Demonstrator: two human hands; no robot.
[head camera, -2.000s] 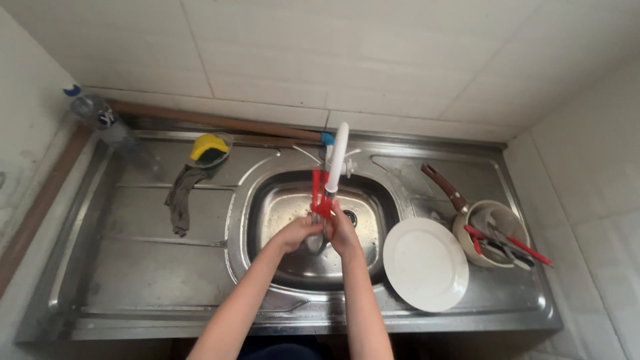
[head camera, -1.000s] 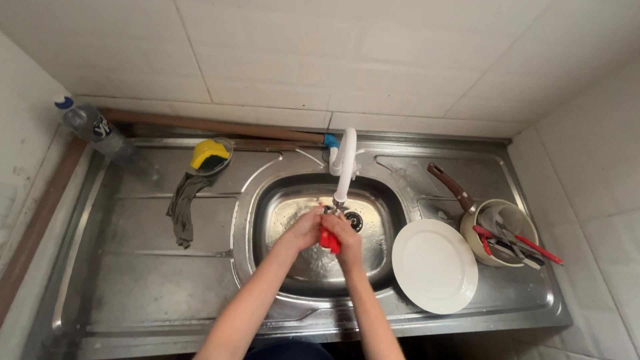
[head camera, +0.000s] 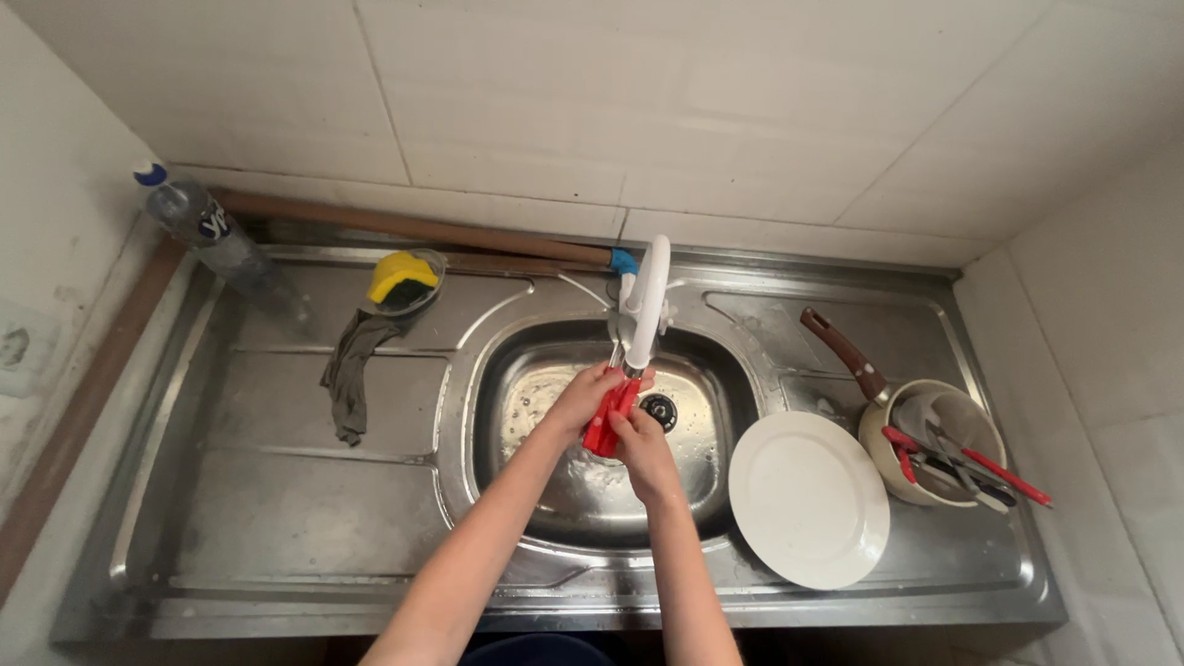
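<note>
Over the steel sink basin (head camera: 573, 504), my left hand (head camera: 585, 396) and my right hand (head camera: 645, 451) hold red-handled cutlery (head camera: 606, 430) between them, right beneath the spout of the white faucet (head camera: 653, 291). The red handles point down toward me; the metal ends lie up by the spout and are partly hidden by it and my fingers. How many pieces there are, I cannot tell. The black drain (head camera: 659, 412) shows just beyond my right hand.
Right of the basin lie a white plate (head camera: 809, 499) and a saucepan (head camera: 879, 444) with red-handled utensils sticking out. On the left are a yellow sponge (head camera: 403, 277) in a clear bowl, a grey cloth (head camera: 353, 379) and a plastic bottle (head camera: 217, 236). A brown pipe (head camera: 416, 227) runs along the wall.
The red handles pointed up beyond my hands two seconds ago; now they point down toward me. My hands have stayed together under the faucet.
</note>
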